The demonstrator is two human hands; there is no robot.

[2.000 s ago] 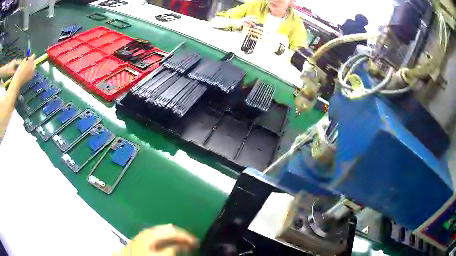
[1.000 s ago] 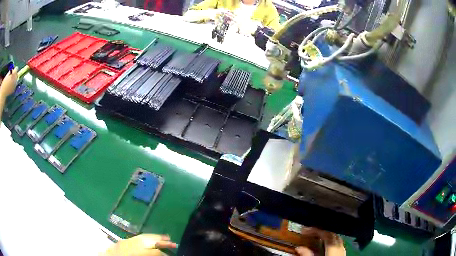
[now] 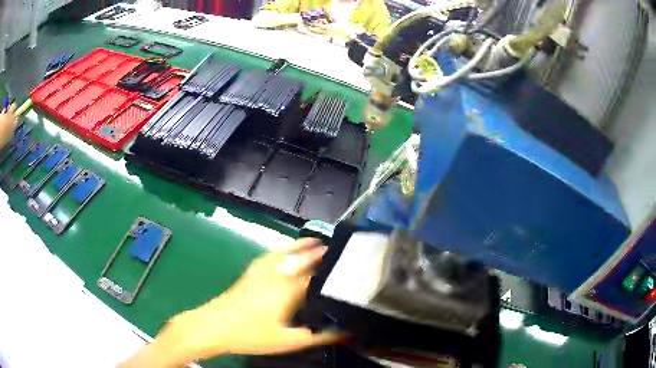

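My left hand (image 3: 248, 309) reaches in from the bottom left, thumb and fingers apart, at the left edge of the black surround (image 3: 316, 298) of the press base. I see nothing held in it. My right hand is not in view. The press head (image 3: 424, 284), a blurred grey block, sits low over the fixture. Only a sliver of orange-brown shows below it at the bottom edge. One phone middle frame (image 3: 108, 277) with a blue patch lies alone on the green mat, left of my hand. Several more blue-patched frames (image 3: 60, 215) lie in a row at the far left.
The blue press housing (image 3: 514, 194) fills the right, with its control panel (image 3: 624, 277) at the right edge. A black tray (image 3: 284, 176) with stacked dark parts and a red tray (image 3: 83, 93) lie beyond the mat's middle. A person in yellow sits opposite; another person's hand (image 3: 7, 123) is far left.
My left hand has moved up and right to the black surround. My right hand has gone out of view. The orange-brown fixture is now mostly hidden under the press head. The view has shifted.
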